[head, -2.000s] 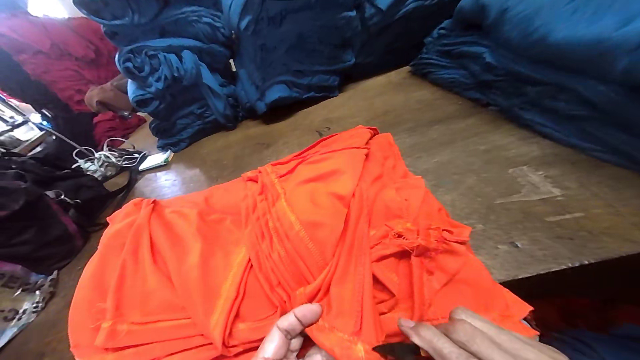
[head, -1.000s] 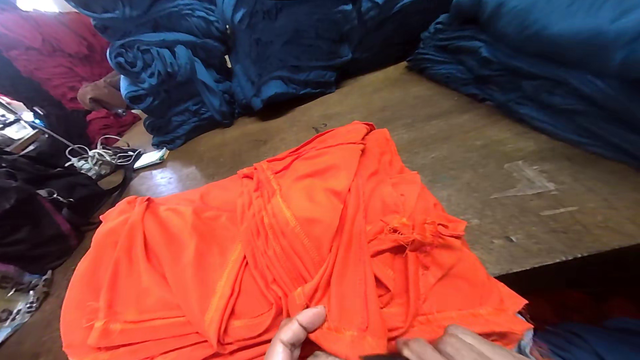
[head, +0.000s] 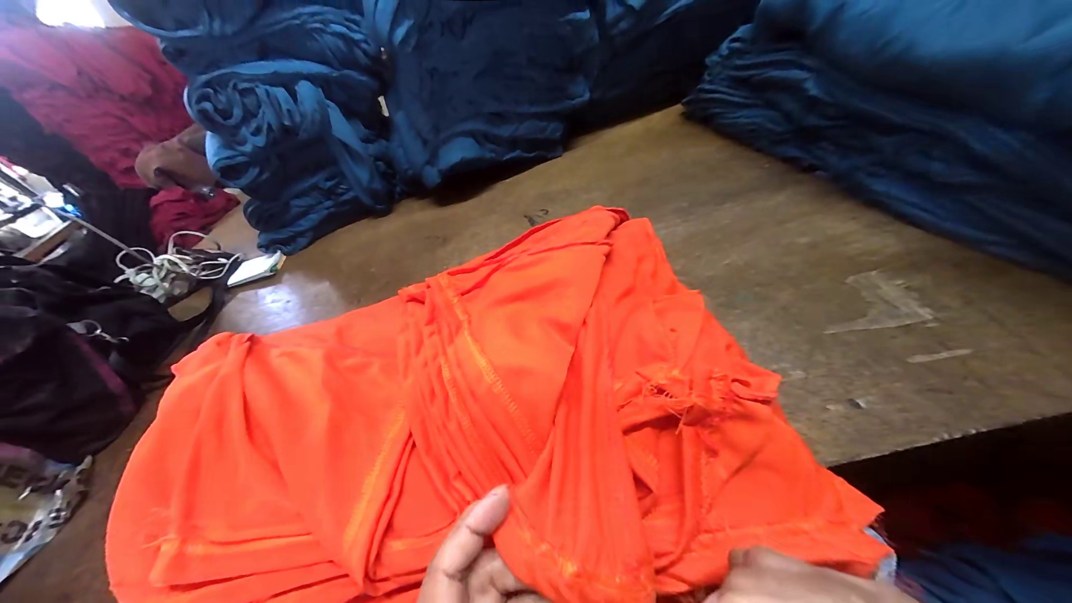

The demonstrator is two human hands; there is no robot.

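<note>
A pile of folded orange fabric [head: 335, 435] with overlocked seams and frayed edges lies on the wooden table [head: 754, 226]. At the bottom middle, my left hand [head: 473, 553] grips a layered edge of this fabric, thumb on top and fingers partly under it. My right hand [head: 800, 578] is at the lower right against the near edge of the same fabric; its fingers are bent and cut off by the frame, so whether they pinch the cloth is unclear.
Stacks of dark blue fabric [head: 486, 92] stand along the back, and another blue pile [head: 904, 126] lies at the right. Red fabric [head: 100, 92], a white cable [head: 172, 268], a small white pad [head: 255, 268] and a black bag [head: 59, 368] are at the left. The table edge runs at lower right.
The fingers of my right hand have curled in, where they were extended over the cloth two seconds ago. My left hand stays at the fabric's near edge.
</note>
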